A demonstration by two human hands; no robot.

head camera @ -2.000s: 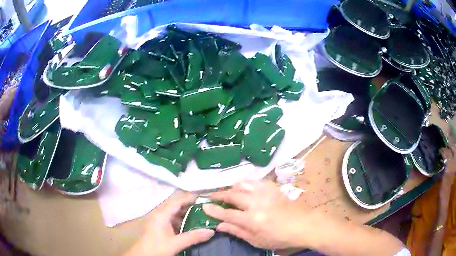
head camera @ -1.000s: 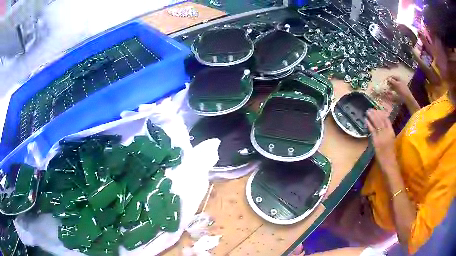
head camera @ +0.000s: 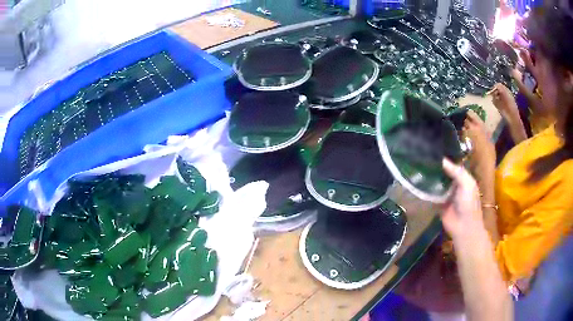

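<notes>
My right hand is raised at the right, its forearm coming up from the bottom edge. It holds a green housing by its lower right rim. The housing is tilted, lifted over the bench, and slightly blurred, with its dark recess showing and a silvery-white rim. My fingers behind it are partly hidden. My left hand is out of the picture.
Green covers lie heaped on a white bag at lower left. Behind is a blue bin. Several housings lie mid-bench, near small glittering parts. A person in yellow works at the right.
My right hand has come into view at the right with a lifted housing. Two seconds ago both hands were on a housing at the bottom; the view has since swung right.
</notes>
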